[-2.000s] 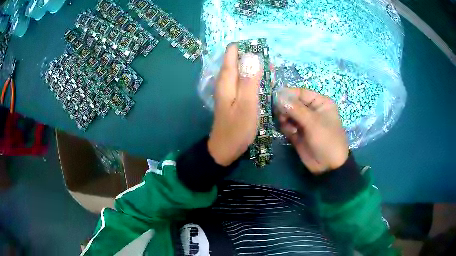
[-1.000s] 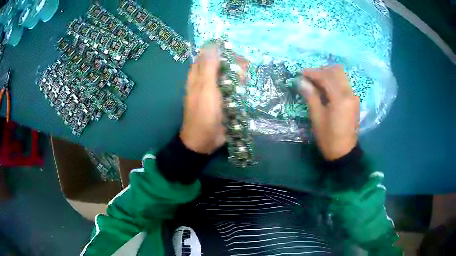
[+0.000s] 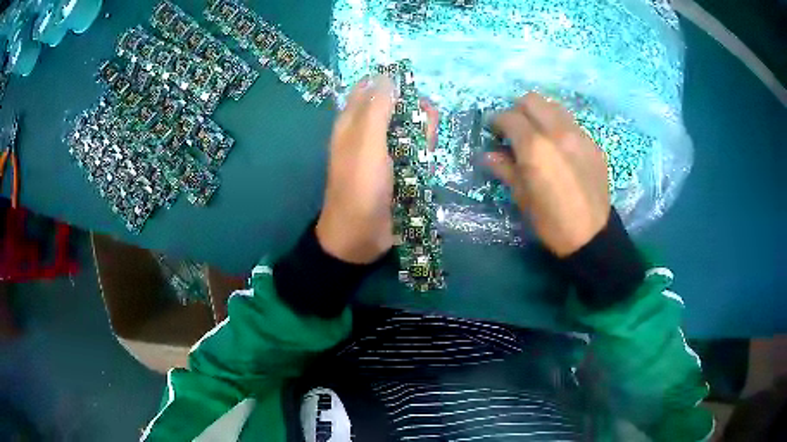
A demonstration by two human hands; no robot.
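Observation:
My left hand (image 3: 358, 177) holds a long green PCB strip (image 3: 414, 194) by its left edge, with fingertips showing on its far side. The strip stands roughly upright in view and its near end hangs over the table's front. My right hand (image 3: 557, 173) is over the clear plastic bag (image 3: 518, 52) of small speckled components, fingers bent and pointing left. Its fingertips are blurred, so I cannot tell whether they hold a component.
A pile of PCB strips (image 3: 151, 129) lies at left, with a separate strip (image 3: 272, 52) beside it. Light blue cups (image 3: 52, 26) are at far left. Orange-handled pliers (image 3: 10, 173), a red frame (image 3: 39, 250) and an open cardboard box (image 3: 129, 302) are at lower left.
My left hand and the strip have moved left, and the strip now shows its face after turning edge-on. My right hand has moved from beside the strip to over the bag.

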